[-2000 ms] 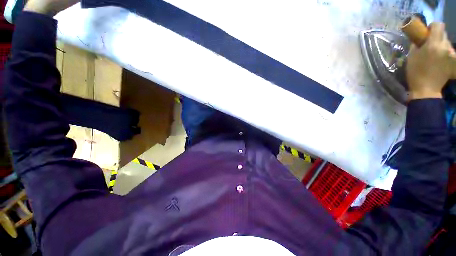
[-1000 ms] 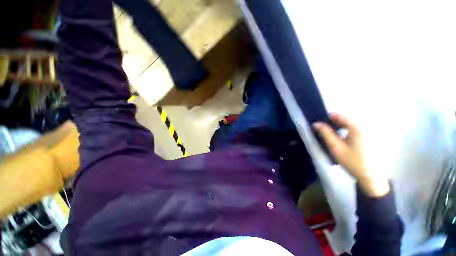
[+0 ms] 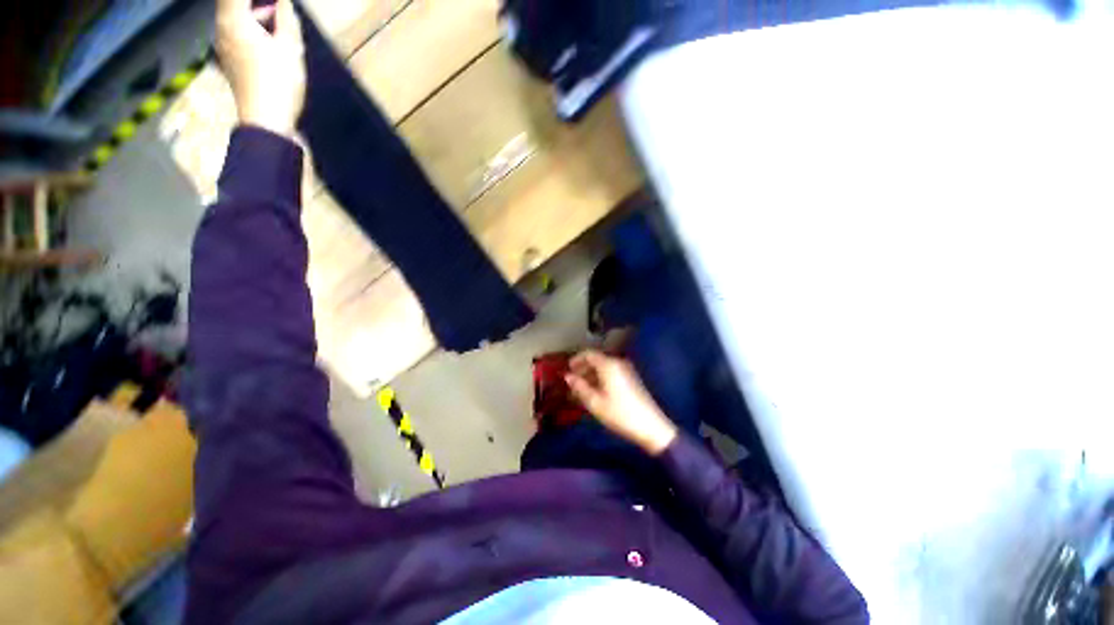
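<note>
A stack of dark finished strips (image 3: 397, 202) lies slantwise across the cardboard boxes, its lower end past their edge. My left hand (image 3: 260, 61) is at the top edge beside the stack's upper end; its fingertips are partly cut off, with something dark between them, so its hold is unclear. My right hand (image 3: 621, 397) is in front of my body, off the table, fingers loosely apart, and shows nothing in it. The iron (image 3: 1053, 592) shows only in part at the lower right, on the white ironing table cover (image 3: 831, 244).
Cardboard boxes (image 3: 470, 116) stand left of the table's edge. Dark bundled cloth with white stripes (image 3: 586, 55) hangs at the table's end. A red item (image 3: 556, 391) is behind my right hand. Yellow-black tape (image 3: 409, 440) marks the floor. An open carton (image 3: 134, 476) is at lower left.
The view has swung left. My right hand has let go of the dark strip at the table's edge and come off the table. That strip no longer lies there. My left hand has come into view.
</note>
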